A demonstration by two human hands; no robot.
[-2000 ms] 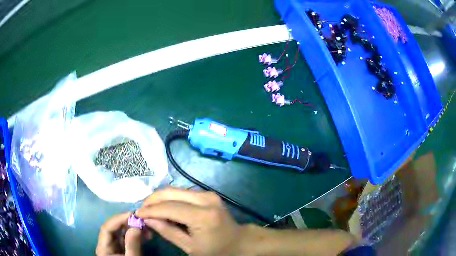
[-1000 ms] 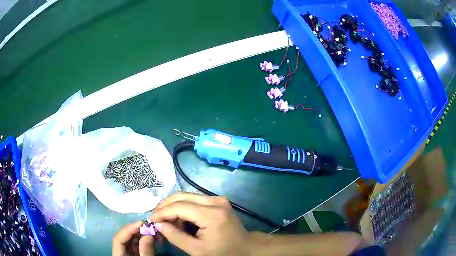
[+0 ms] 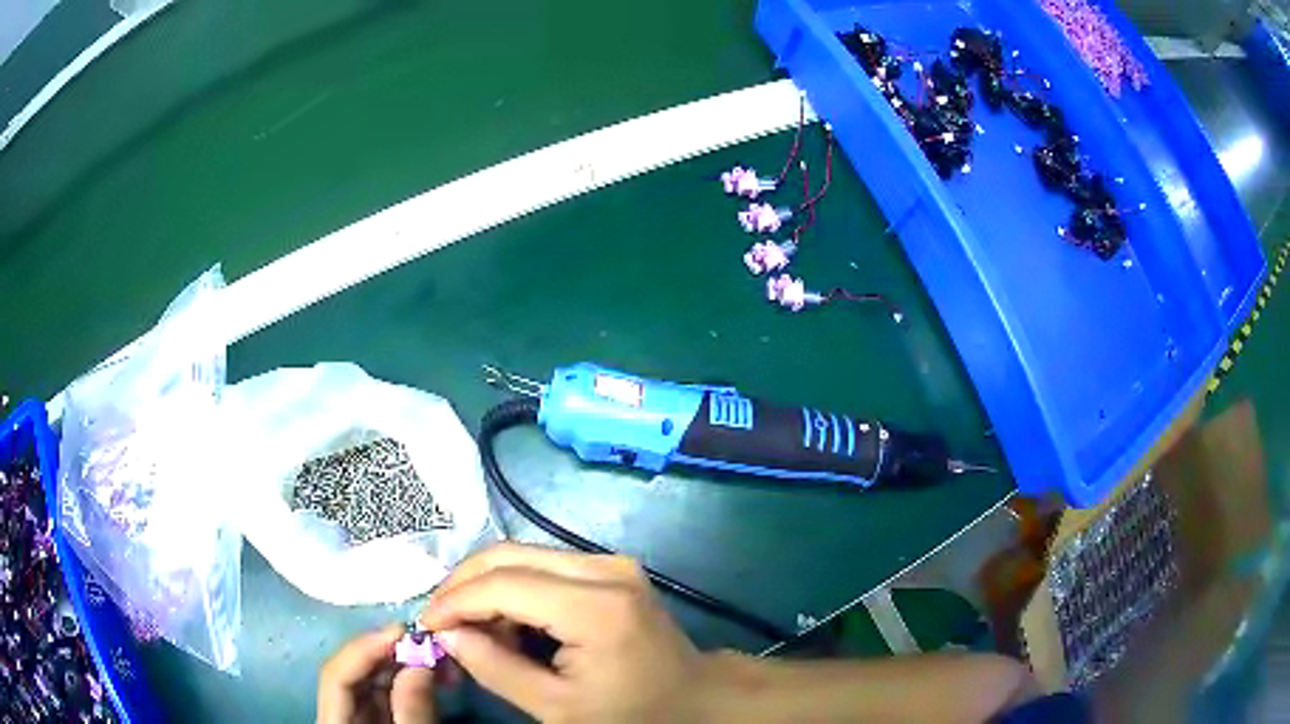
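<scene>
A small pink plastic bracket (image 3: pixel 419 649) is held between the fingertips of both hands, low in the picture. A dark and silvery bit shows at its top; I cannot tell exactly what it is. My left hand (image 3: pixel 371 685) grips the bracket from the left and is partly cut off by the bottom edge. My right hand (image 3: pixel 573 622) pinches it from the right with thumb and forefinger. Both hands are bare. An open white bag (image 3: pixel 269 523) with a heap of small screws (image 3: pixel 371 488) lies just beyond the hands.
A blue and black electric screwdriver (image 3: pixel 722 427) lies across the bench, its cord (image 3: pixel 545 512) running behind my right hand. Pink units (image 3: pixel 765 256) with wires lie beside the right blue tray (image 3: pixel 990 304). A clear bag (image 3: pixel 156 481), left blue tray (image 3: pixel 85 608) and cardboard box (image 3: pixel 1047 622) flank the bench.
The view has shifted, so the bench things sit slightly differently in the picture. The bracket's dark and silvery top shows now, unlike two seconds ago. Both hands still hold it.
</scene>
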